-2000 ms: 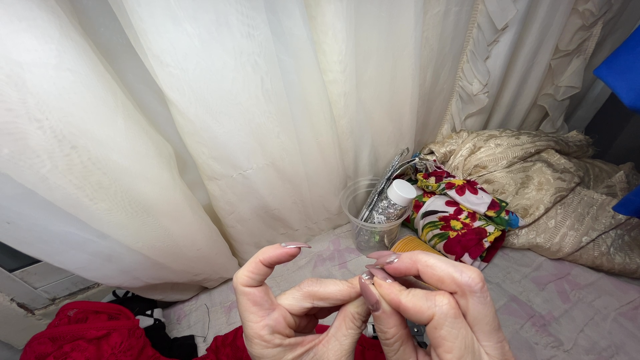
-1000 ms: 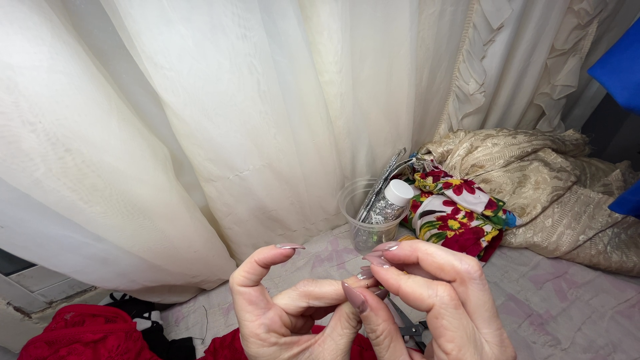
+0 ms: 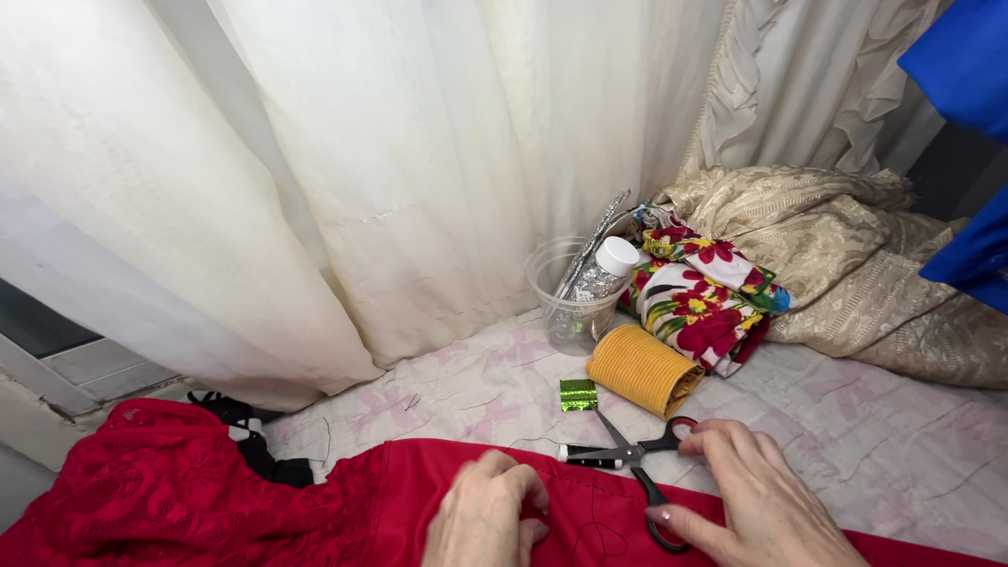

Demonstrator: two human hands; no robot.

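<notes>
A pair of scissors (image 3: 632, 452) with black and red handles lies with its blades apart, partly over a red garment (image 3: 441, 472) and a spool of black thread (image 3: 589, 456). My right hand (image 3: 756, 496) is at its handles, the index finger by the upper loop and the thumb at the lower one. My left hand (image 3: 488, 512) rests low over the red fabric with its fingers curled; whether something small is in it is hidden. Black thread (image 3: 600, 526) loops on the fabric between my hands, beside a dark line of stitches. A green shiny square (image 3: 578, 395) lies by the blade tip.
A rolled yellow ribbed cloth (image 3: 644, 368), a clear plastic cup (image 3: 551, 315) holding a white-capped bottle (image 3: 617, 256), a floral cloth (image 3: 701, 303) and beige fabric (image 3: 850, 252) stand behind on the quilted cover. A white curtain (image 3: 409, 157) hangs beyond. Blue fabric (image 3: 965, 71) is at right.
My hands, fingertips together before, have separated and moved down. The right one has gone to the scissors. The red garment and scissors now show more fully.
</notes>
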